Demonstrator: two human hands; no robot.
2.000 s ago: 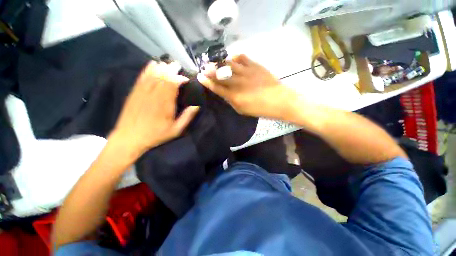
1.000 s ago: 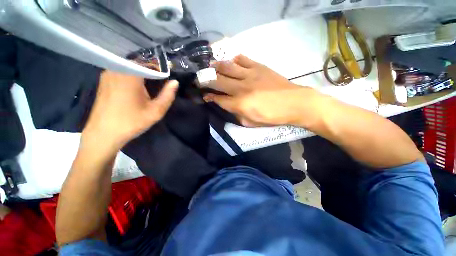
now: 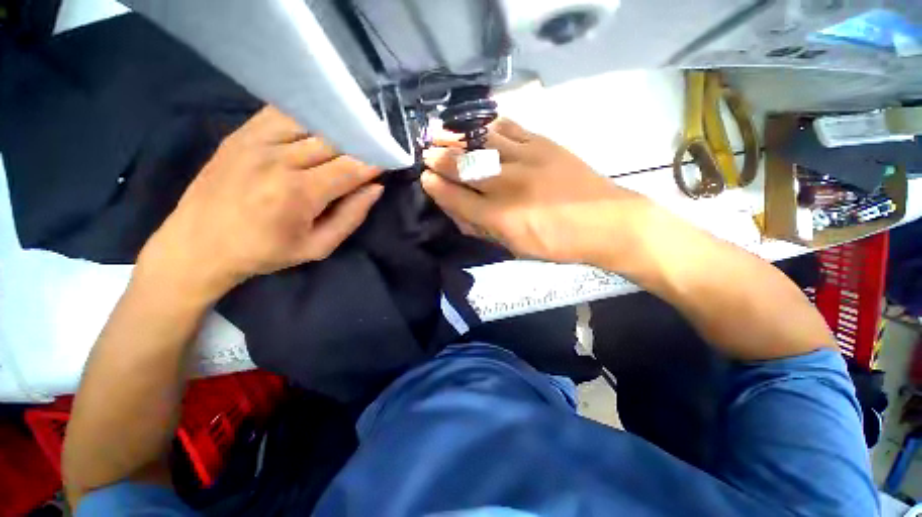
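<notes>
Black cloth (image 3: 334, 313) lies under the sewing machine head (image 3: 273, 61) and hangs over the table's front edge. A pale strip (image 3: 454, 314) shows on it near that edge. My left hand (image 3: 273, 197) lies on the cloth left of the needle area, fingertips close to it. My right hand (image 3: 536, 192) is just right of the needle area, thumb and fingers together on the cloth, partly behind the dark coiled part (image 3: 468, 111) with its white block. The needle and presser foot are mostly hidden by the head and fingers.
Gold shears (image 3: 710, 141) lie right of the machine. Beyond them is an open brown box (image 3: 784, 192) of small metal parts. Red crates stand below the table, at left (image 3: 207, 444) and right (image 3: 854, 293). More black cloth (image 3: 111, 131) spreads over the table's left side.
The camera view has shifted. My left hand has come out from partly behind the machine head and lies flatter, fingers pointing at the needle area. The pale strip shows less than one second ago.
</notes>
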